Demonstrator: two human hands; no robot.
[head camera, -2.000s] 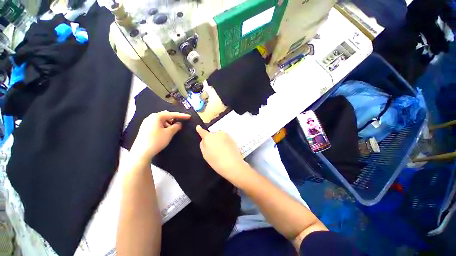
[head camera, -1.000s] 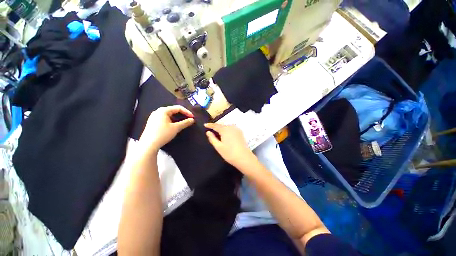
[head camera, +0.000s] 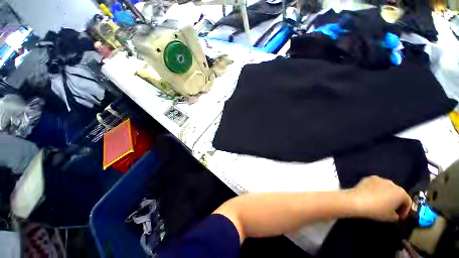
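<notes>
My left hand (head camera: 383, 199) is at the lower right, beside the sewing machine's needle area, with its fingers curled down on a narrow black garment piece (head camera: 385, 161). The fingertips are blurred. Only a small part of my right hand (head camera: 413, 251) shows at the bottom edge, cut off, over the black cloth. The cream machine head (head camera: 447, 194) is cut off by the right edge, with a bright blue guide (head camera: 427, 215) and a tan plate (head camera: 428, 236) beside my fingers. A long black panel (head camera: 322, 106) lies flat left of the machine.
A second cream sewing machine (head camera: 173, 58) with a green handwheel stands at the far end of the table (head camera: 261, 169). A black bundle with blue ties (head camera: 347, 45) lies behind the panel. A red stool or box (head camera: 121, 145) and a blue chair-like frame (head camera: 113, 201) are on the left.
The view has swung to the left, so the main machine now sits at the right edge and the basket and phone are out of view. My right hand is now mostly cut off.
</notes>
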